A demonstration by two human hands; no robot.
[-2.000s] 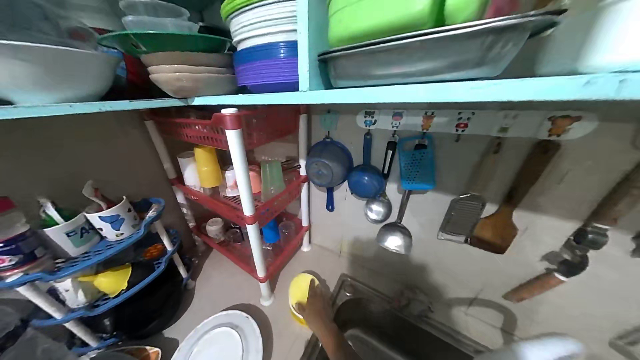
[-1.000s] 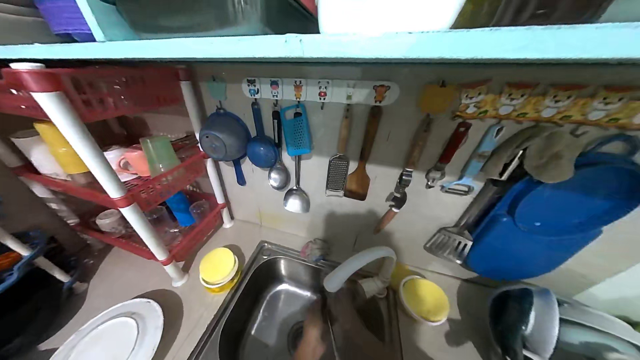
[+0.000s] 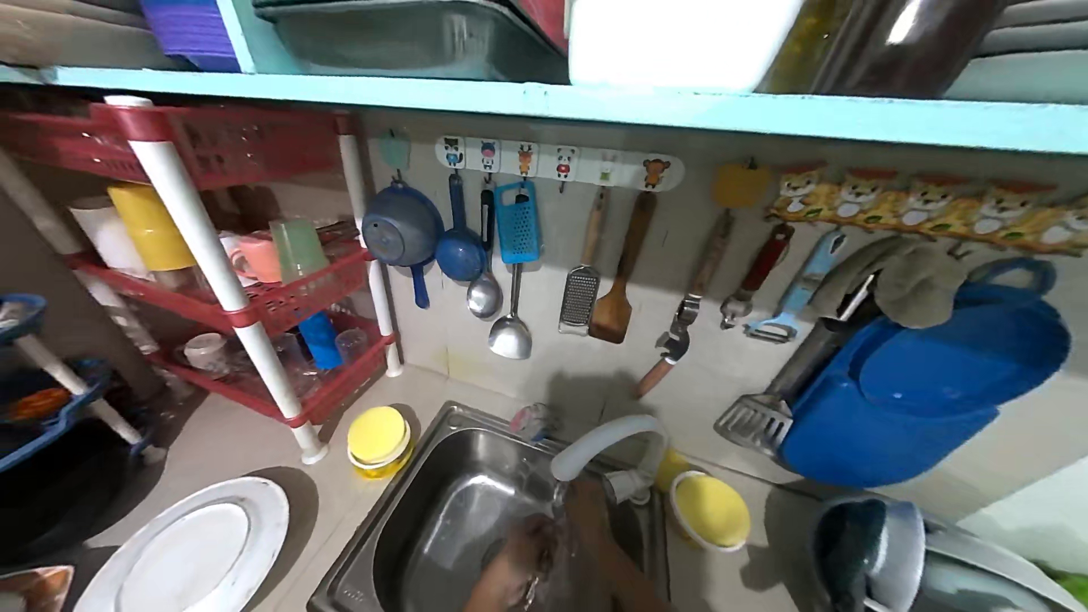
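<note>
Both my hands are over the stainless steel sink (image 3: 459, 501), blurred by motion and water. My left hand (image 3: 531, 544) is low in the basin, its fingers curled; whether it holds anything is unclear. To its right, my right hand (image 3: 586, 501) is just under the spout of the white faucet (image 3: 608, 438), and its fingers are hard to make out. Water runs from the spout between them. A round container with a yellow top (image 3: 376, 436) rests left of the sink. A yellow bowl with a white rim (image 3: 711, 510) is right of the faucet.
White plates (image 3: 191, 552) lie at lower left, near a red rack (image 3: 246, 319) with cups. Graters, ladles and a wooden spatula (image 3: 614, 310) hang on the wall, with blue boards (image 3: 901, 408) at right. Metal pots (image 3: 901, 552) stand at lower right. A turquoise shelf (image 3: 527, 95) crosses above.
Two seconds ago a hand was at the yellow container left of the sink; now both hands are in the sink under the faucet. The view has swung right.
</note>
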